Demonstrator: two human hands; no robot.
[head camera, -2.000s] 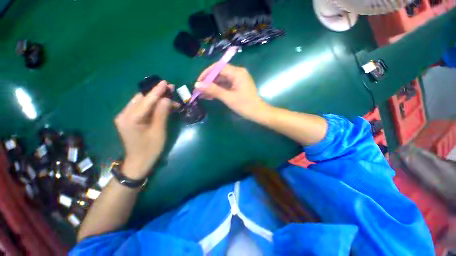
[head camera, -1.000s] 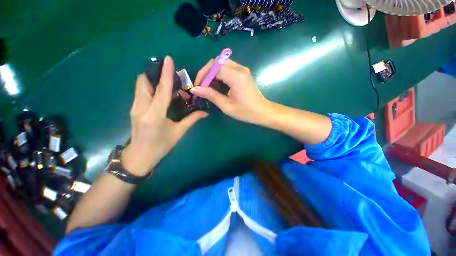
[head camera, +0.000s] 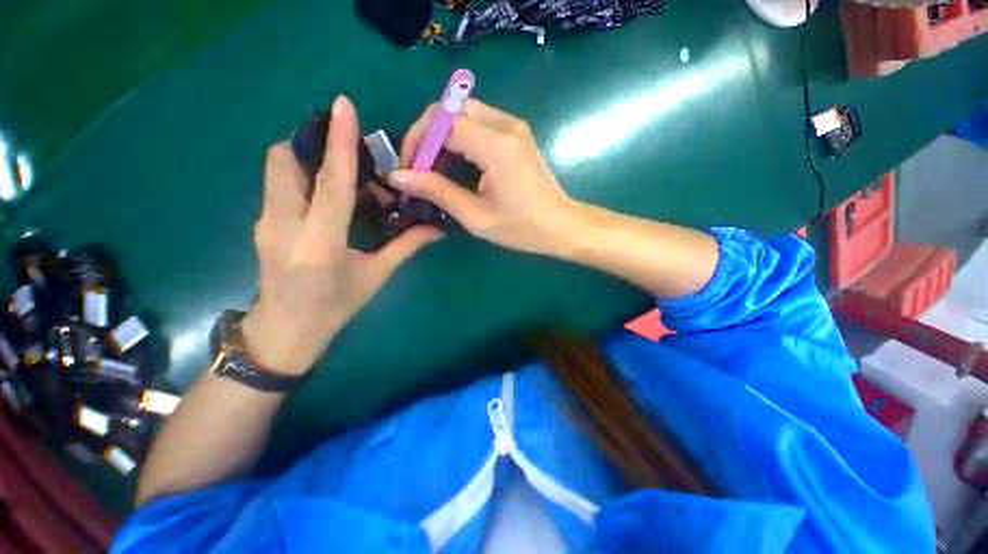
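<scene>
My left hand (head camera: 314, 233) holds a black display module (head camera: 312, 143) between its fingers, and its thumb lies against a small dark watch housing (head camera: 410, 216) just to the right. A white battery (head camera: 380, 152) stands up between the display and the tweezers. My right hand (head camera: 493, 173) grips the pink-purple tweezers (head camera: 439, 128), rear end up and away from me. The tweezer tip is at the housing, hidden by my fingers and too small to make out. A flex cable (head camera: 381, 192) shows blurred between display and housing.
Housings with white batteries (head camera: 95, 363) lie in a cluster at the left. Black displays with silvery tails (head camera: 531, 15) are at the top edge. A single unit (head camera: 835, 130) lies at the right beside a black cord (head camera: 807, 119). Red bins (head camera: 865, 233) and a cut-off fan base (head camera: 782, 9) are at the right.
The camera view has shifted. Since two seconds ago my left hand has opened its thumb out to the housing, still holding the display. The tweezers remain in my right hand at the housing.
</scene>
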